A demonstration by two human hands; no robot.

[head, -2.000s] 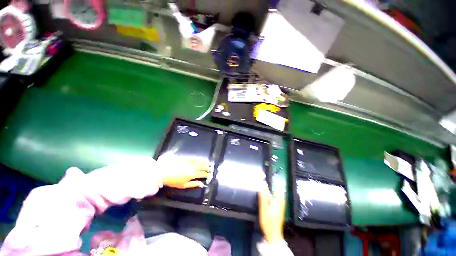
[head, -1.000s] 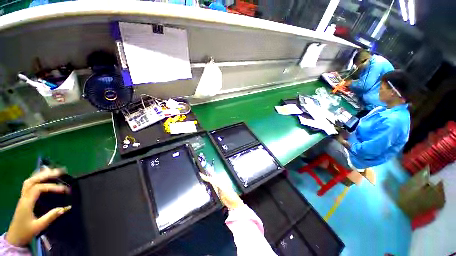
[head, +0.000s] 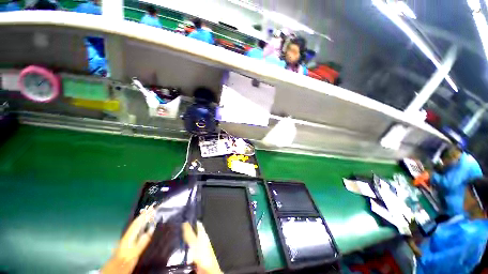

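Observation:
A glossy black tablet [head: 179,206] is held at a tilt over the left part of the black two-recess tray [head: 259,235]. White reflections cross its shiny surface. My left hand [head: 134,243] holds its left side and my right hand [head: 200,250] holds its lower right side. Beside its upper left edge, a dark glossy surface with small white marks [head: 154,189] shows; I cannot tell if it is a second tablet. The tray's right recess is bare. The hands and blur hide the tablet's lower part.
A second black tray [head: 330,243] with two tablets stands to the right. An accessory tray [head: 214,165] with a white block [head: 215,147] and yellow pile [head: 238,160] is behind. A fan [head: 200,119] stands by the partition. Papers [head: 388,208] and people in blue [head: 455,241] are at right.
The marked tablet has left the right recess. My left hand has come back from the far left, and both hands are now together on a tablet at the tray's left. The view has turned left.

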